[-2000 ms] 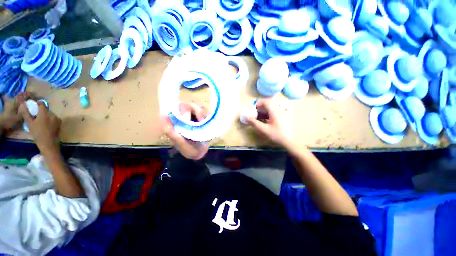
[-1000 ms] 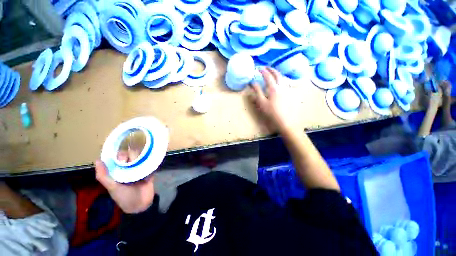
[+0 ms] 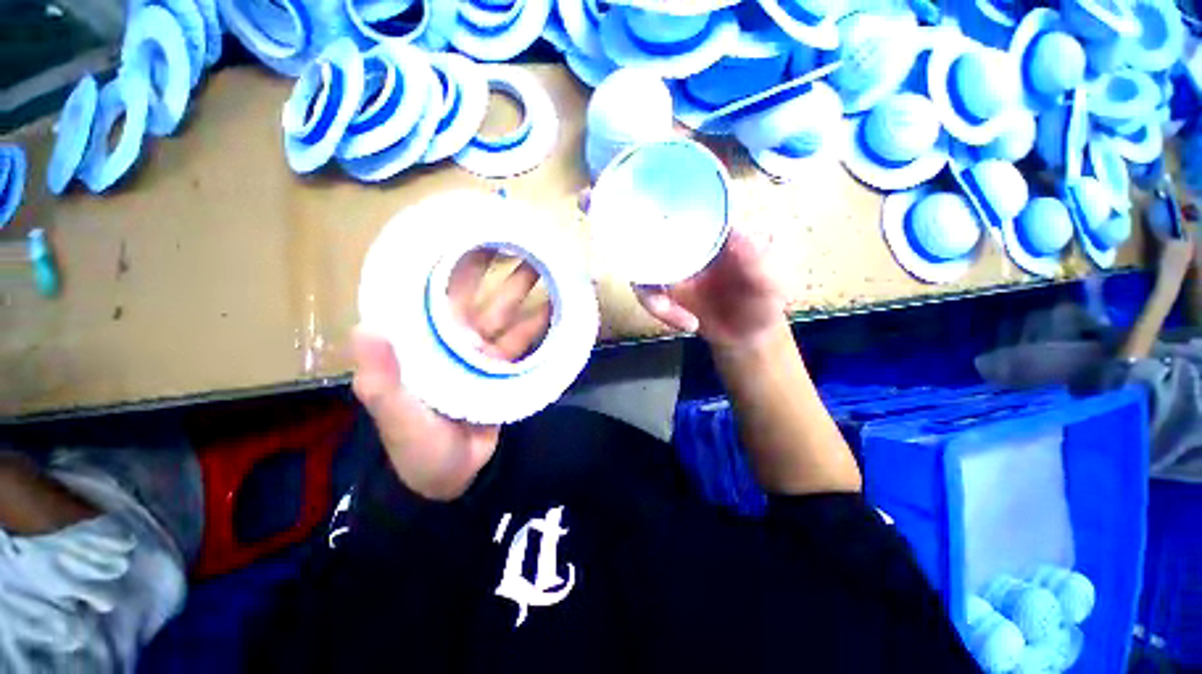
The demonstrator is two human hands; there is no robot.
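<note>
My left hand point(image 3: 442, 428) holds a pale ring-shaped hat brim point(image 3: 396, 283) with a darker blue band round its centre hole. The fingers show through the hole. My right hand point(image 3: 738, 296) holds a hat crown point(image 3: 659, 211) with its round hollow opening towards me, just right of the brim and not joined to it. Another crown point(image 3: 629, 105) stands on the bench behind the held one. The white glue bottle cannot be made out; the brim may cover it.
Leaning brims point(image 3: 323, 105) lie at the back left, and a large pile of assembled hats point(image 3: 943, 227) at the back right. A teal bottle point(image 3: 44, 262) lies far left. A blue crate point(image 3: 1041, 487) with crowns point(image 3: 1035, 610) is below right, a red stool point(image 3: 264, 494) below left. People sit at both sides.
The brim in my left hand has moved right and up, over the bench edge. My right hand has taken hold of a crown and brought it nearer, with its hollow side showing.
</note>
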